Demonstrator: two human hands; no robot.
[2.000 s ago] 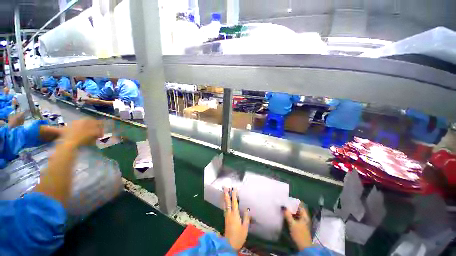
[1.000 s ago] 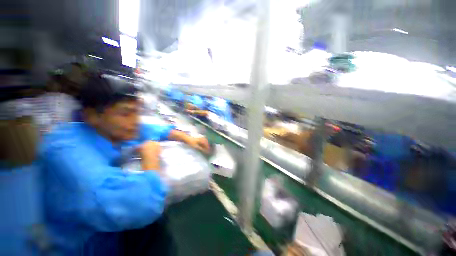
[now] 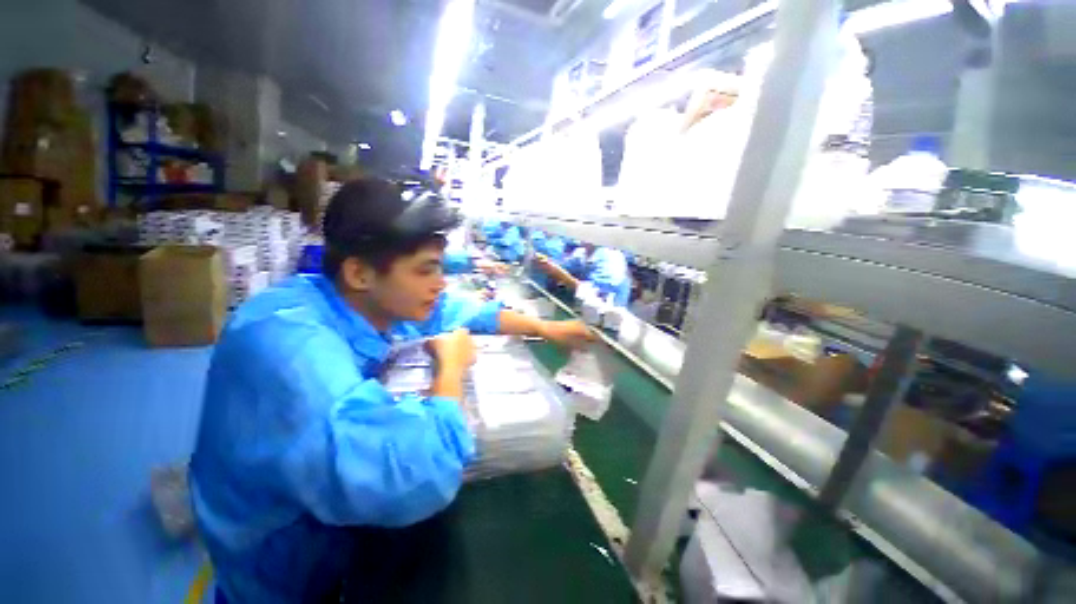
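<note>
Neither my left hand nor my right hand is in the picture. A white product box (image 3: 737, 549) with raised flaps stands on the green conveyor belt (image 3: 643, 413) at the lower right, blurred and partly cut off by the bottom edge. Another white box (image 3: 586, 383) stands farther up the belt, by the outstretched hand of a neighbouring worker (image 3: 319, 413) in a blue smock. A stack of clear plastic trays (image 3: 519, 413) lies on the bench in front of that worker, whose other hand is raised at the trays.
A grey metal post (image 3: 737, 271) rises beside the belt and meets a long shelf rail (image 3: 944, 266) holding plastic bags and a bottle. More workers in blue sit along the line. An open brown carton (image 3: 183, 295) and stacked white boxes stand on the blue floor at left.
The view has swung left, bringing the neighbouring worker and floor into the picture. My hands, earlier on a white box, have gone out of view. The red pieces are also out of view.
</note>
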